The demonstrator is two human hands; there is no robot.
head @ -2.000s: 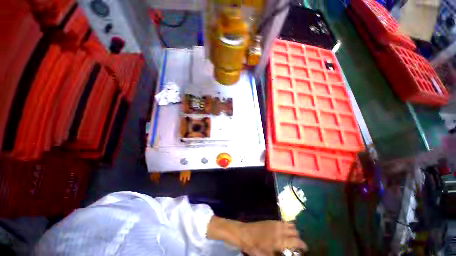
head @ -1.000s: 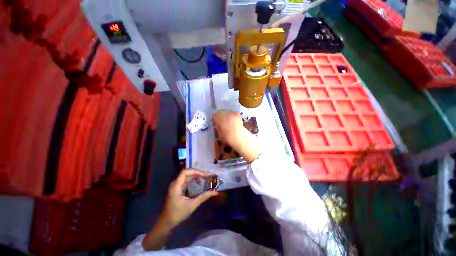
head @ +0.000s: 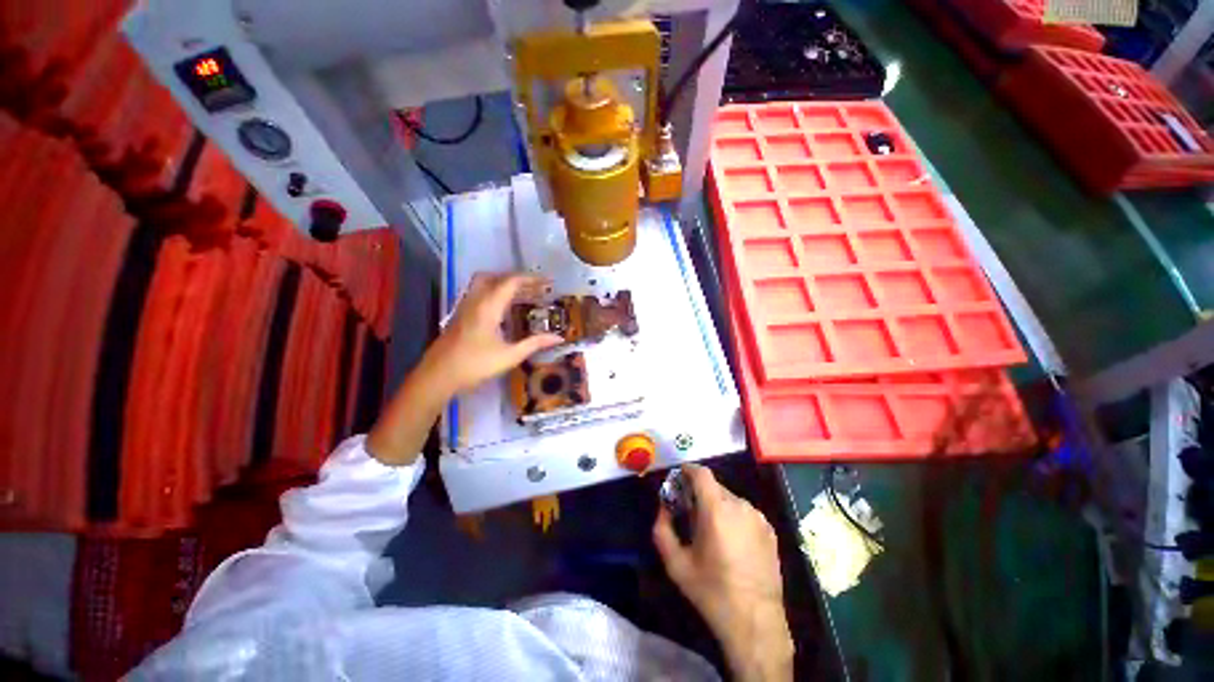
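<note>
My left hand [head: 482, 333] is over the white base of the press, thumb and fingertips at opposite edges of a small electronic unit [head: 547, 320] that sits in the upper copper-brown nest block. Whether it still bears the unit's weight cannot be told. The lower brown nest block [head: 553, 384] shows a dark round centre and holds no unit. My right hand [head: 726, 540] is in front of the press base, its fingers around a small dark unit [head: 678, 501], which they partly hide. The gold press cylinder [head: 598, 200] is above and behind the nests.
The white press base [head: 479, 466] carries a red stop button [head: 635, 454]. Red trays with square pockets [head: 852, 280] lie to the right, one small dark piece in a far pocket. Tall red tray stacks [head: 187, 360] stand left. Cream scraps [head: 839, 540] lie on the green mat.
My left hand has moved from the base's front edge to the upper nest with its unit. My right hand has left the nests and come back to the front right, now holding a dark unit.
</note>
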